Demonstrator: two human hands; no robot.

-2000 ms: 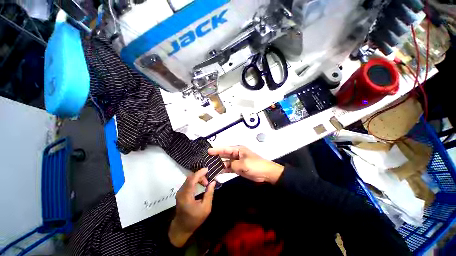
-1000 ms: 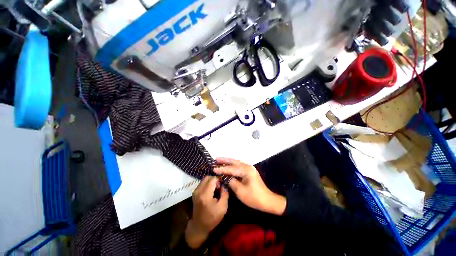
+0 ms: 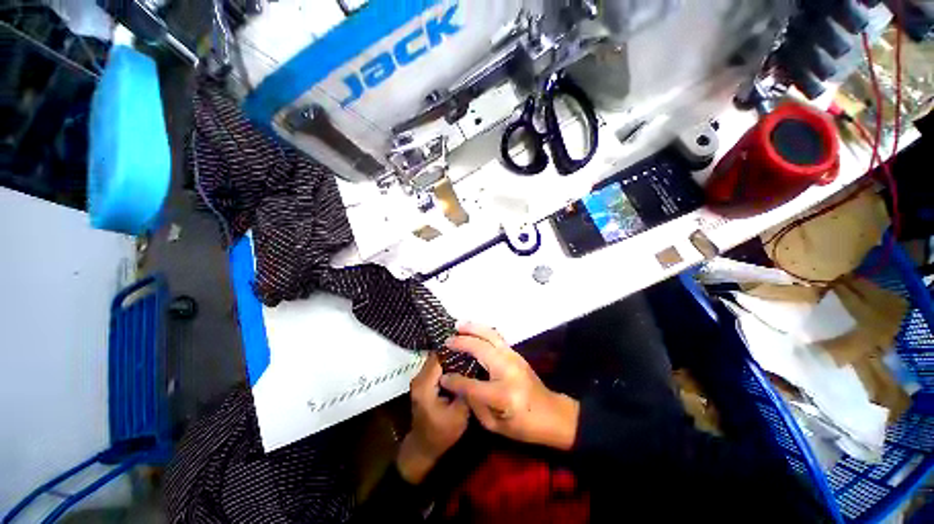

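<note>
Dark striped knit fabric runs from a heap at the left of the machine to the table's front edge. My left hand and my right hand are close together there, both pinching the fabric's narrow end. The fingers partly hide that end. The white JACK sewing machine stands behind, its presser foot area free of my hands. More striped fabric hangs below the table's left side.
Black scissors lie by the machine. A lit smartphone, a red cylinder and a thin black rod are on the white table. A blue crate with paper stands right. A light-blue padded shape hangs left; a blue trolley stands below.
My hands have come together from apart, and the fabric end is now bunched between the fingers. The camera view has shifted slightly.
</note>
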